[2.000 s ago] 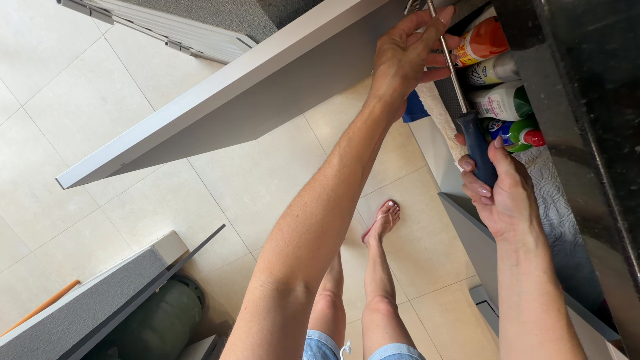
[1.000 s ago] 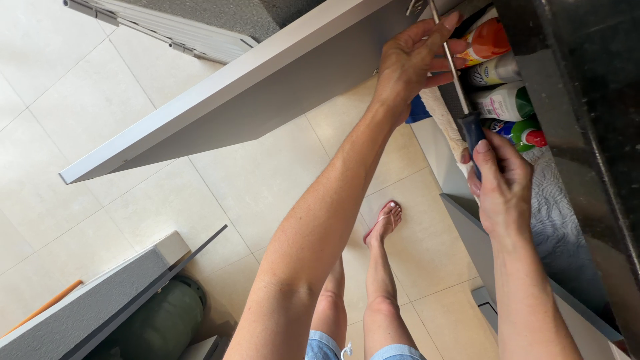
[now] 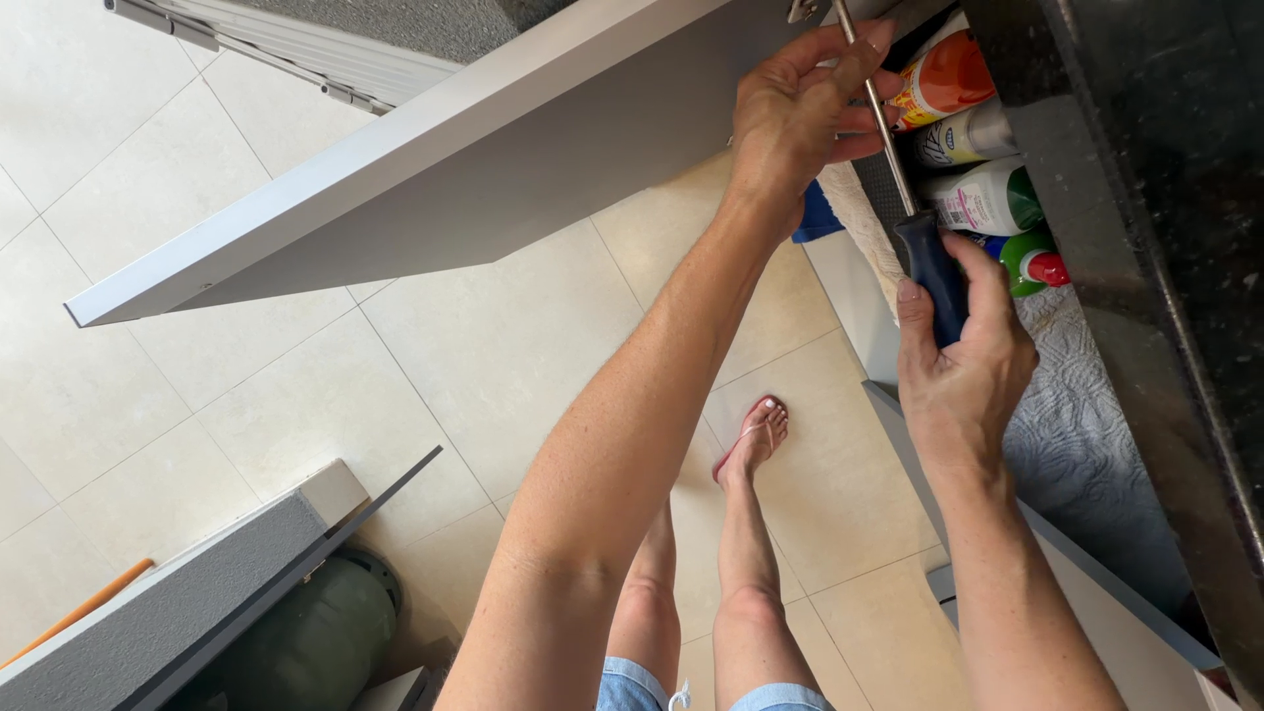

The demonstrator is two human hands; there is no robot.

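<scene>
My right hand [image 3: 963, 355] is closed around the dark blue handle of a screwdriver [image 3: 933, 272]. The long metal shaft runs up and slightly left, past the top edge of the view, so the tip is hidden. My left hand [image 3: 810, 109] pinches the upper shaft between thumb and fingers. Beside it, a metal hinge [image 3: 802, 10] shows on the inner side of the open grey cabinet door [image 3: 474, 188]. Whether the screwdriver touches the hinge cannot be told.
Inside the cabinet lie an orange bottle [image 3: 948, 79], a spray can [image 3: 963, 136], a white bottle with a green cap [image 3: 987, 197] and paper towel [image 3: 1071, 425]. A black stone countertop [image 3: 1165, 247] overhangs them. Lower left, a green gas cylinder [image 3: 306, 632] stands behind a panel.
My right hand has shifted its grip on the screwdriver handle since two seconds ago, its fingers now wrapped differently. My left hand stays at the shaft.
</scene>
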